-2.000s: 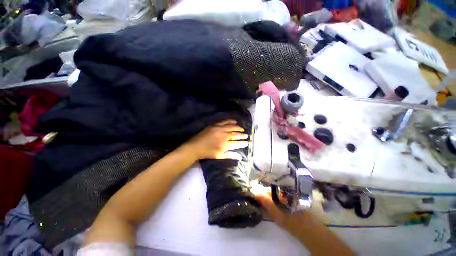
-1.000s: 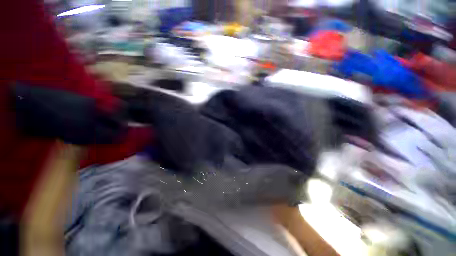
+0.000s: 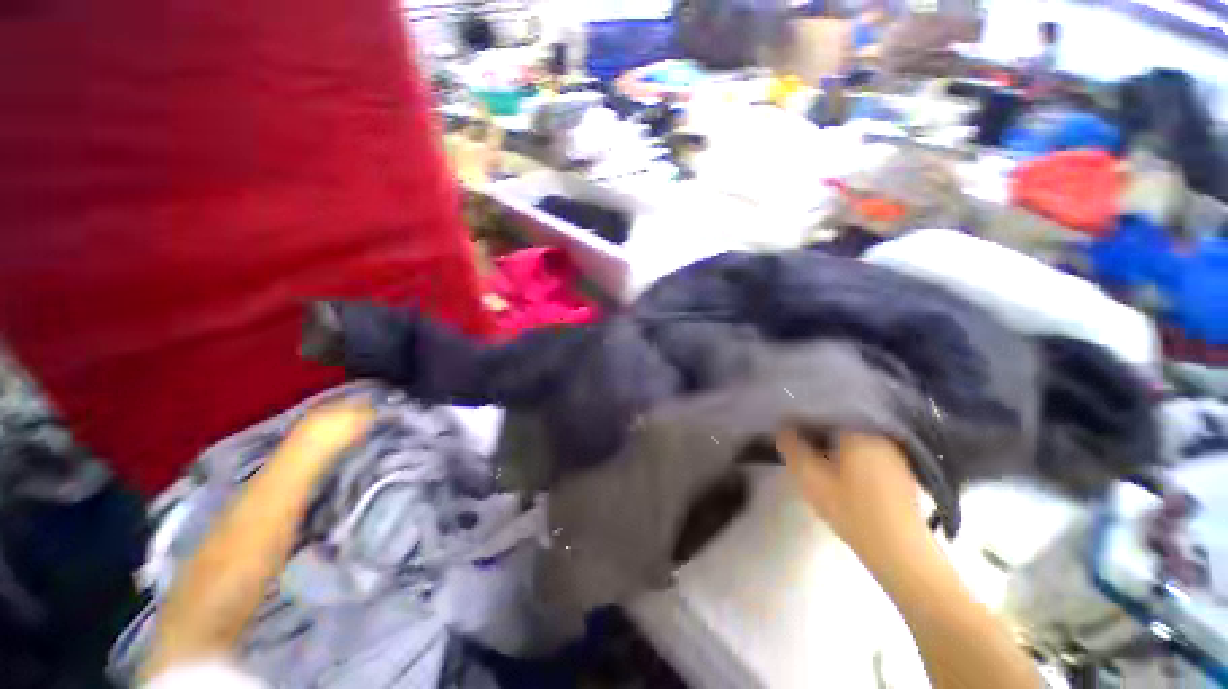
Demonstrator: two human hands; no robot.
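Observation:
The dark coat or jacket (image 3: 808,310) lies bunched over the white table (image 3: 795,592), smooth black on parts and grey-brown on the side nearest me. One narrow black sleeve (image 3: 431,353) stretches left in front of the red panel. My right hand (image 3: 842,471) is at the coat's near edge, fingers on the grey-brown cloth and partly hidden by it. My left hand (image 3: 334,428) is blurred over the grey garments, below the sleeve end; its fingers are not clear.
A large red panel (image 3: 229,215) stands at the left. A pile of grey garments (image 3: 391,538) lies below it. The sewing machine (image 3: 1185,606) is partly in view at the lower right. Orange cloth (image 3: 1071,191), blue cloth (image 3: 1145,267) and white items lie behind.
The view has swung left, so the machine is mostly out of the picture. The hands have left the sleeve end by the needle; the right hand is now on the coat's body, and the sleeve extends left.

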